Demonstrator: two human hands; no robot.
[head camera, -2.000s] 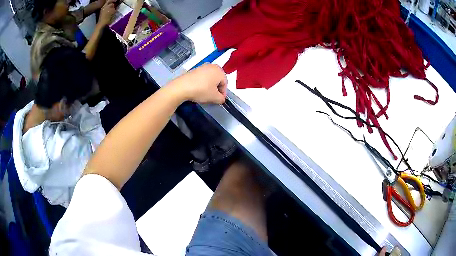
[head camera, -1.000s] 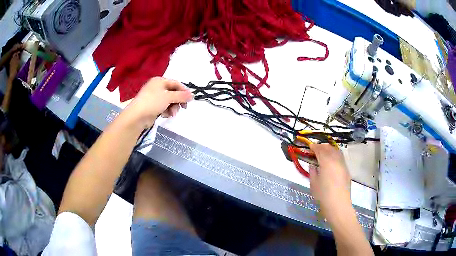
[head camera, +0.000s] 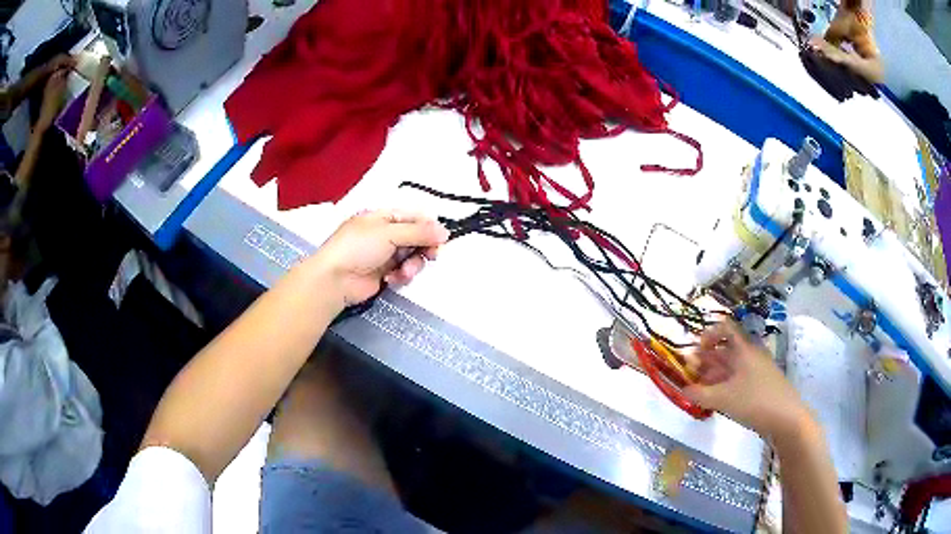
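Several narrow black cords (head camera: 584, 245) lie across the white table between my hands. My left hand (head camera: 381, 256) grips their left end near the ruler edge, with a short piece hanging below it. My right hand (head camera: 735, 375) is at the cords' right end, over the scissors (head camera: 662, 365) with red and yellow-orange handles; it is blurred, and whether it holds the scissors or the cords cannot be told. The red garment bundle (head camera: 417, 68) is heaped behind, its red ties (head camera: 511, 172) trailing down to the cords.
The ruler scale (head camera: 501, 370) runs along the front edge. A sewing machine (head camera: 803, 224) and white papers (head camera: 824, 375) are at right. A blue trough (head camera: 730, 89) lies behind. A purple basket (head camera: 130, 151) is at left. People's hands show at upper left and upper right.
The scissors and my right hand have moved right and down in view. My left hand still grips the cords. The view has shifted, moving the table and machine in the frame.
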